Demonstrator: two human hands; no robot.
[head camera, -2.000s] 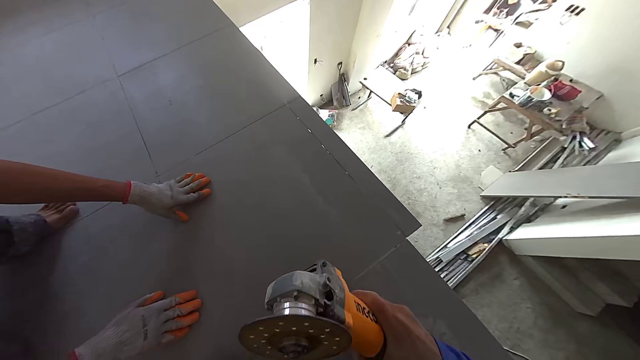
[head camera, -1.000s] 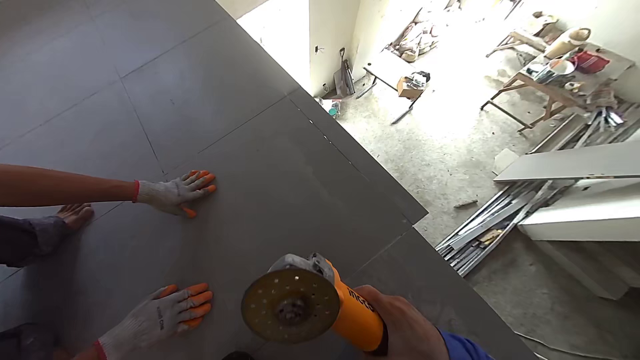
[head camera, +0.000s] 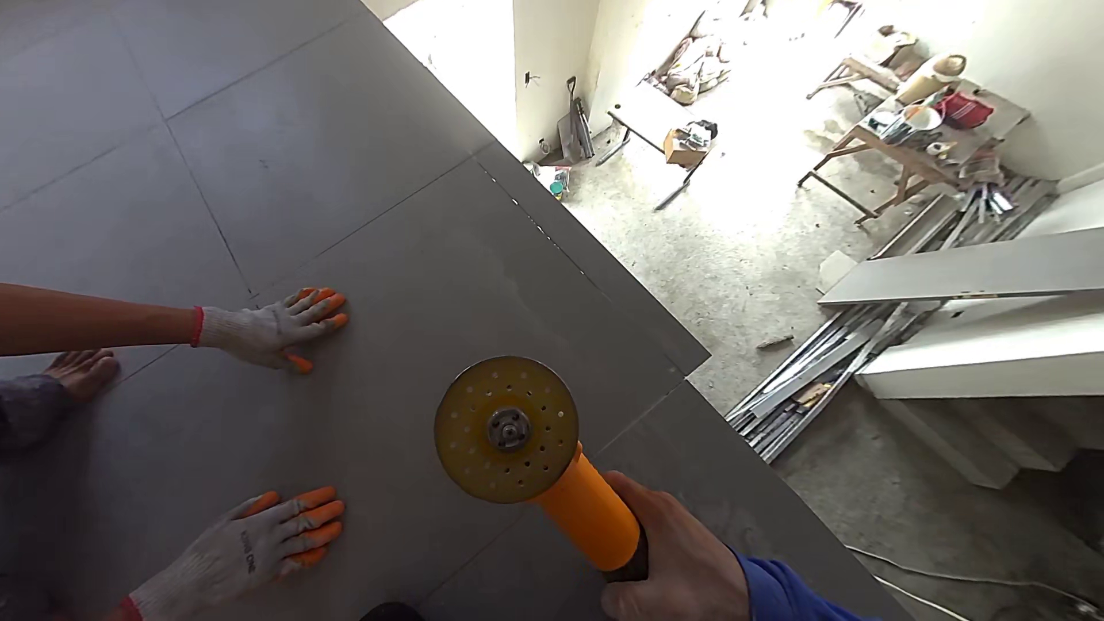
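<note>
My right hand (head camera: 677, 552), in a blue sleeve, grips an orange angle grinder (head camera: 591, 509) by its body. The grinder's perforated yellowish disc (head camera: 470, 423) faces the camera, over grey floor tiles (head camera: 414, 302). Whether the disc spins cannot be told. My left hand is not in view. Two gloved hands of another person, a co-worker, lie flat on the tiles: one (head camera: 272, 328) at the left, one (head camera: 250, 543) at the lower left. A narrow tile strip (head camera: 595, 259) runs along the platform's edge, beside a joint with light specks.
The tiled platform ends in a diagonal edge above a lower concrete floor (head camera: 673, 233). Down there are a wooden worktable (head camera: 1000, 121) with buckets, metal profiles (head camera: 802, 371) and a shovel (head camera: 569, 129). The co-worker's bare foot (head camera: 86, 371) is at the left. A pale cable (head camera: 966, 578) lies lower right.
The grinder has turned in my right hand, so that its disc, seen nearly edge-on two seconds ago, now shows its full face. The co-worker's gloved hands remain on the tiles.
</note>
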